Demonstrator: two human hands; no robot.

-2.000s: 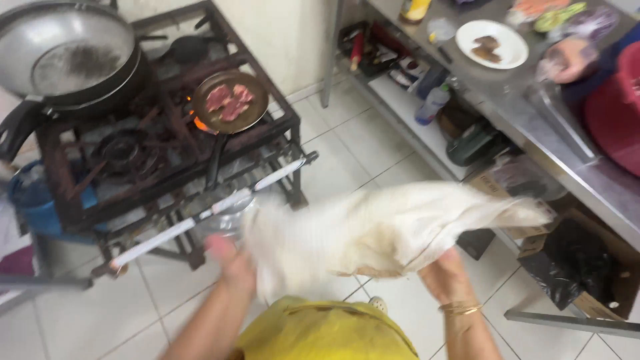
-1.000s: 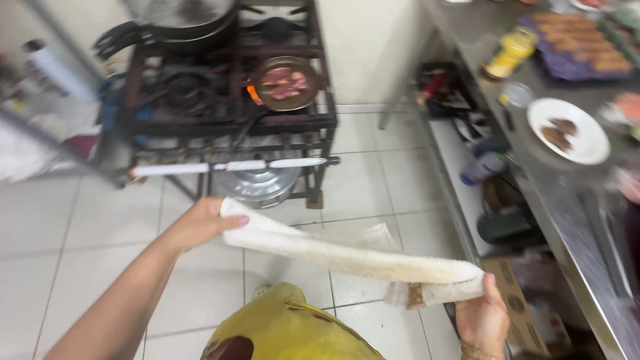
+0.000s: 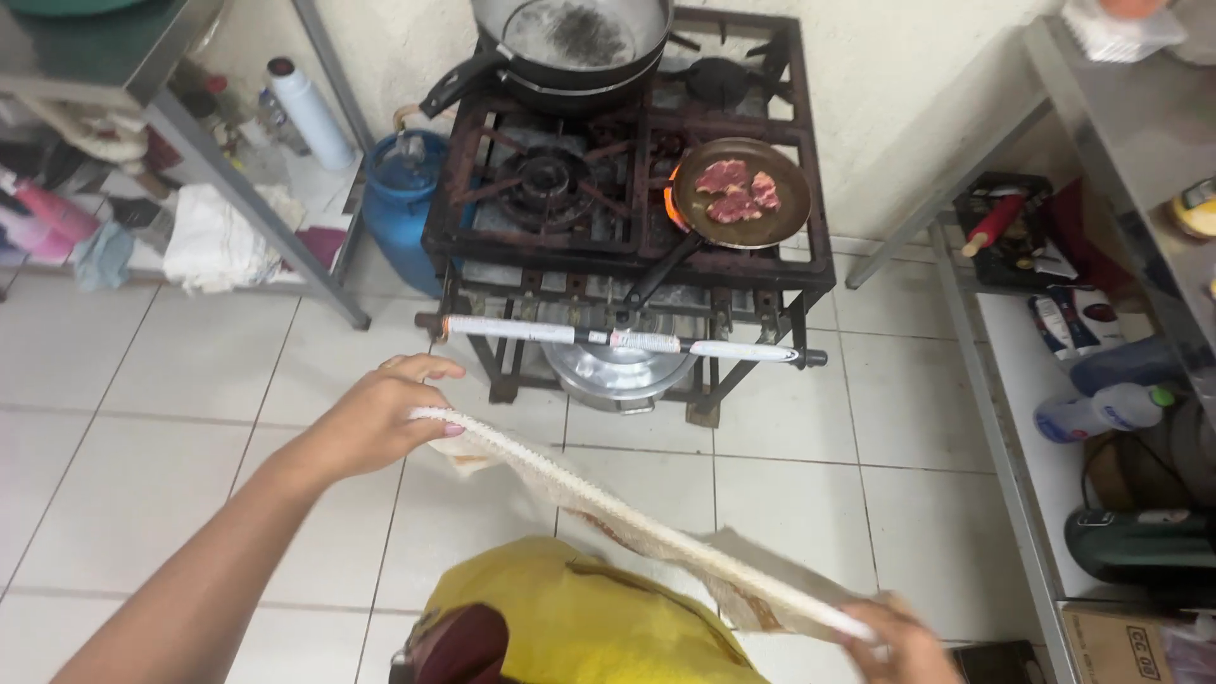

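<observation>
A white cloth with brown stains (image 3: 646,537) is stretched slantwise between my hands, above the tiled floor and my yellow garment. My left hand (image 3: 394,418) pinches its upper left end between thumb and fingers. At the lower right, my right hand (image 3: 898,641) grips the other end, slightly blurred. Beyond the cloth, a small frying pan (image 3: 788,214) holds several pieces of reddish meat (image 3: 730,190) over an orange flame on the gas stove (image 3: 627,252).
Large stacked pans (image 3: 579,81) sit at the stove's back left. A blue gas cylinder (image 3: 404,204) stands beside it. An aluminium pot (image 3: 622,375) is under the front rail (image 3: 608,337). A metal table with a lower shelf (image 3: 1007,380) runs along the right, another table (image 3: 142,76) at left.
The cloth, loosely spread and then folded over in the earlier frames, is now pulled into a long slanted strip between both hands. The view has swung left.
</observation>
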